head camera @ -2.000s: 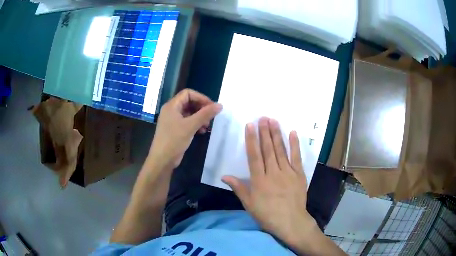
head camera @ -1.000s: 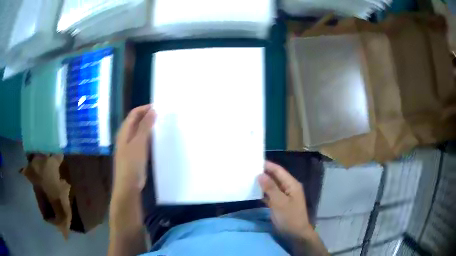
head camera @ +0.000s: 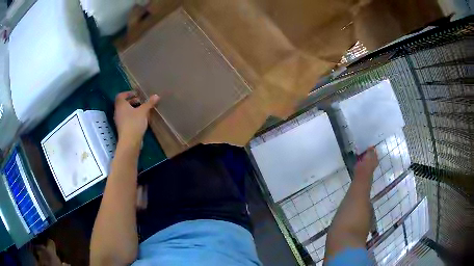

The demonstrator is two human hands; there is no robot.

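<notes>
A white-topped laid-up panel (head camera: pixel 372 115) lies at the upper part of the wire rack. My right hand (head camera: pixel 366 162) is at its lower corner, fingertips on the edge; the grip is small and blurred. A clear cover glass pane (head camera: pixel 184 78) lies on brown kraft paper (head camera: pixel 283 67). My left hand (head camera: pixel 131 115) is at the pane's left edge, thumb and fingers apart, the thumb tip over the edge. The square work stand (head camera: pixel 74 155) has a greyish top with a dark outline and a slotted side, and carries no panel.
Another white-topped panel (head camera: pixel 299 156) lies in the wire rack (head camera: pixel 317 202), whose mesh wall rises at the right. Whitish sheet stacks (head camera: pixel 49 57) stand at upper left. Blue cell arrays (head camera: pixel 23 189) lie at the left bench edge. The bench's front edge runs above my lap.
The view has swung right. The white sheet-topped panel has left the place before me, showing the stand. My right hand has moved out to the rack, my left hand to the glass.
</notes>
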